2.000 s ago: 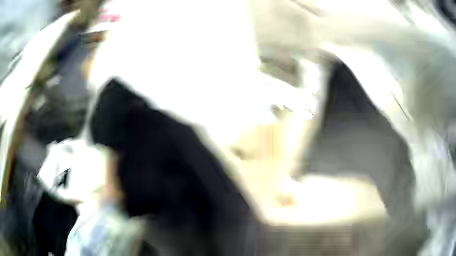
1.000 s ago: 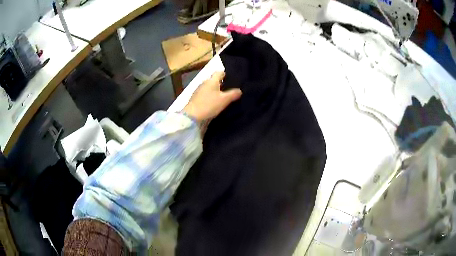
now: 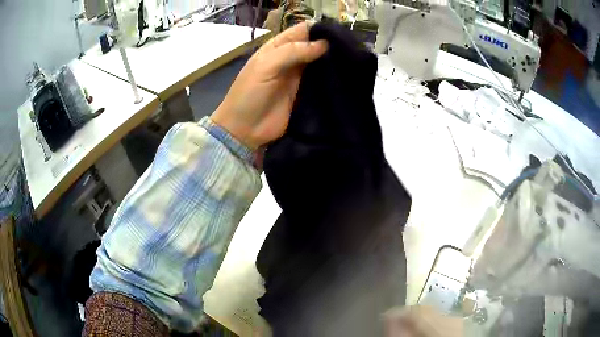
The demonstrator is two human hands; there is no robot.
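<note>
A large black cloth panel [image 3: 335,164] hangs lifted in front of me over the white tabletop. My left hand [image 3: 270,85], in a plaid sleeve, grips its upper end between thumb and fingers. My right hand [image 3: 424,324] is blurred and cut off by the bottom edge, beside the lower part of the cloth; its fingers cannot be made out. The sewing machine head [image 3: 536,230] stands at the right, with the shiny needle plate [image 3: 442,289] at its left.
Another white table [image 3: 191,56] with a wooden edge curves along the left, bearing a dark device [image 3: 58,108]. A second sewing machine [image 3: 497,49] stands at the back right. Crumpled white material [image 3: 477,105] and a loose cord [image 3: 470,168] lie on the tabletop.
My left hand has closed on the cloth's far end and raised it off the table. The view has tilted up. My right hand has come into view at the bottom.
</note>
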